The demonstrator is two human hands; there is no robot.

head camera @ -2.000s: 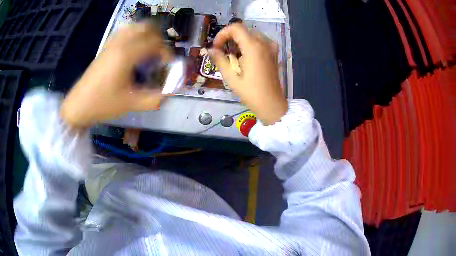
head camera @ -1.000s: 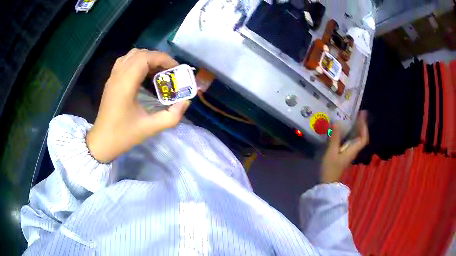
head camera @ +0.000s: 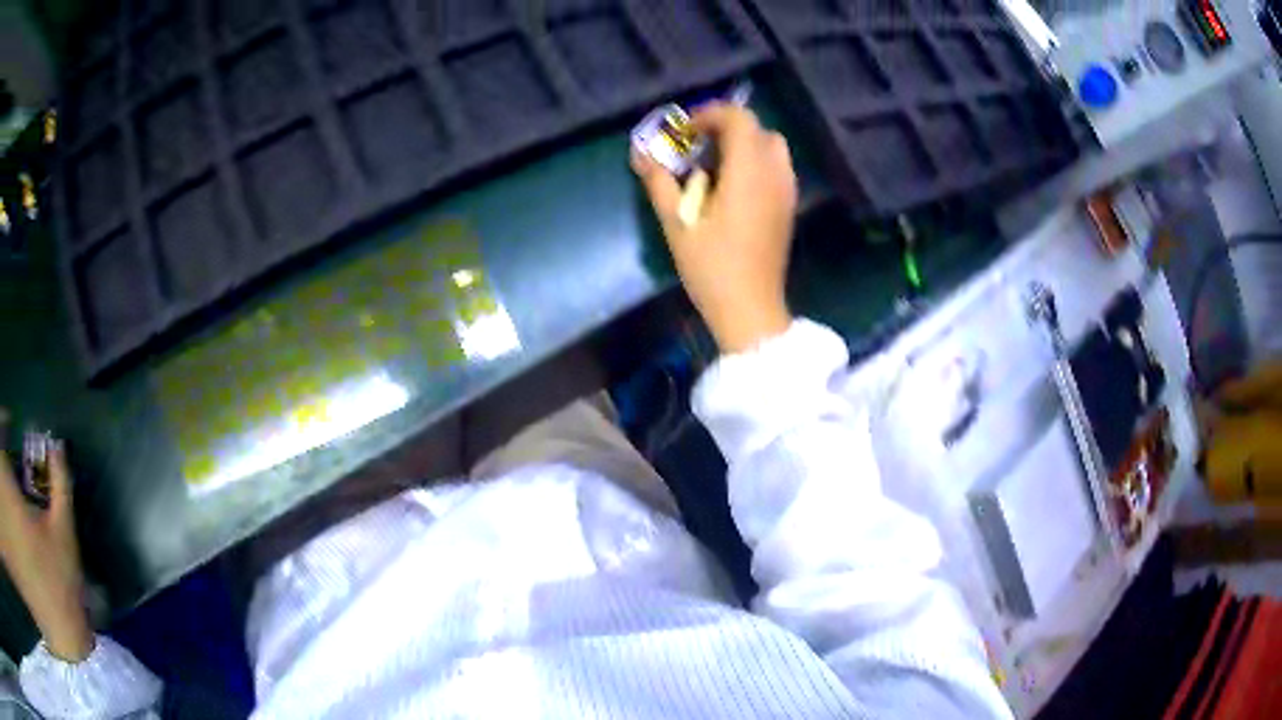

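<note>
My right hand (head camera: 745, 225) is above the green bench, near the front edge of the black foam tray. Its fingertips hold a rounded-square case (head camera: 668, 138) with a pale rim and yellow and dark insides. A small pale-yellow piece shows between its fingers; I cannot tell what it is. My left hand (head camera: 42, 542) is at the far left edge, partly cut off. Its fingers are around a second, small and blurred case (head camera: 40, 464) over the green bench.
A large black foam tray (head camera: 302, 106) with square pockets lies behind, with another black tray (head camera: 921, 106) to its right. A yellow-gold grid of pieces (head camera: 331, 345) lies on the bench. The white press (head camera: 1040, 521) with a brown nest (head camera: 1142, 478) is at the right; red trays (head camera: 1237, 661) are at lower right.
The view has swung left from the press to the green bench. My right hand was empty near the emergency stop and now holds a case over the bench. My left hand has moved to the far left.
</note>
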